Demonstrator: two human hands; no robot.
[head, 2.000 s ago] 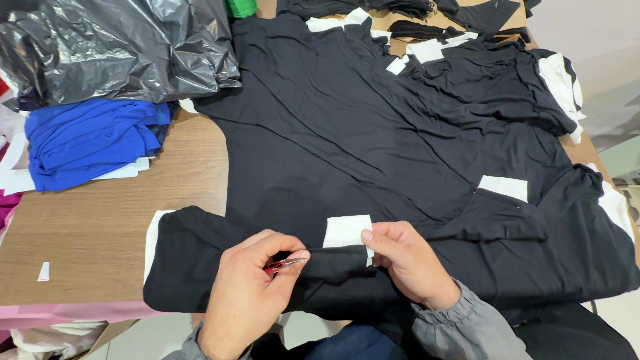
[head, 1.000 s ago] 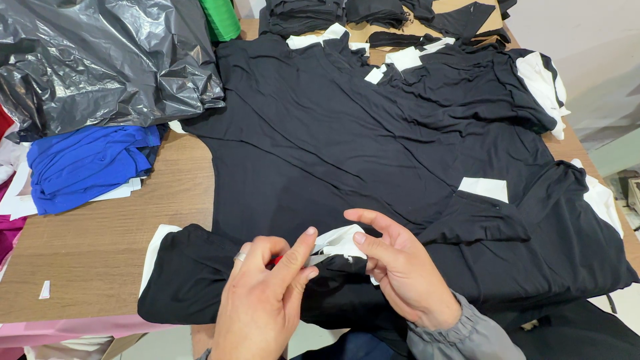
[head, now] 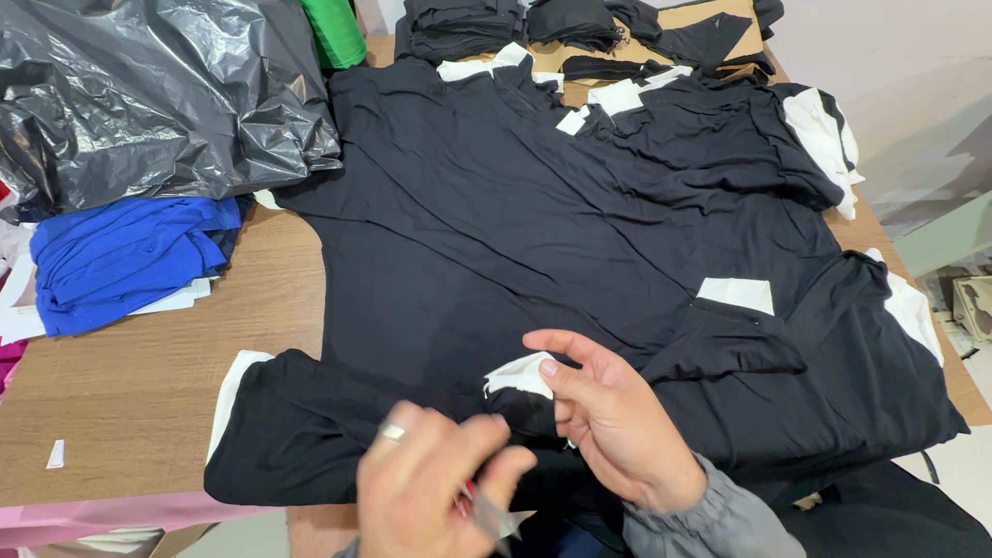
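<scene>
A black fabric garment [head: 465, 232] with white fabric pieces along its edges lies spread over the wooden table. Between the thumb and fingers of my right hand [head: 620, 418] is a white fabric piece [head: 521, 375] at the garment's near edge, with black cloth just under it. My left hand [head: 438, 473], blurred and wearing a ring, is to the left and nearer me. It holds a small red-handled metal cutting tool [head: 465, 498], partly hidden by the fingers. Another white piece [head: 736, 294] lies on the garment to the right.
A black plastic bag [head: 155, 101] and folded blue fabric [head: 128, 260] occupy the left side of the wooden table [head: 155, 395]. A green thread cone [head: 333, 35] stands behind. Black fabric stacks [head: 465, 27] lie along the back. A small white scrap [head: 56, 454] rests near the front left.
My left hand has drawn away from the white piece, toward me, with the red-handled tool. My right hand still holds the piece, whose edge is now lifted and folded over.
</scene>
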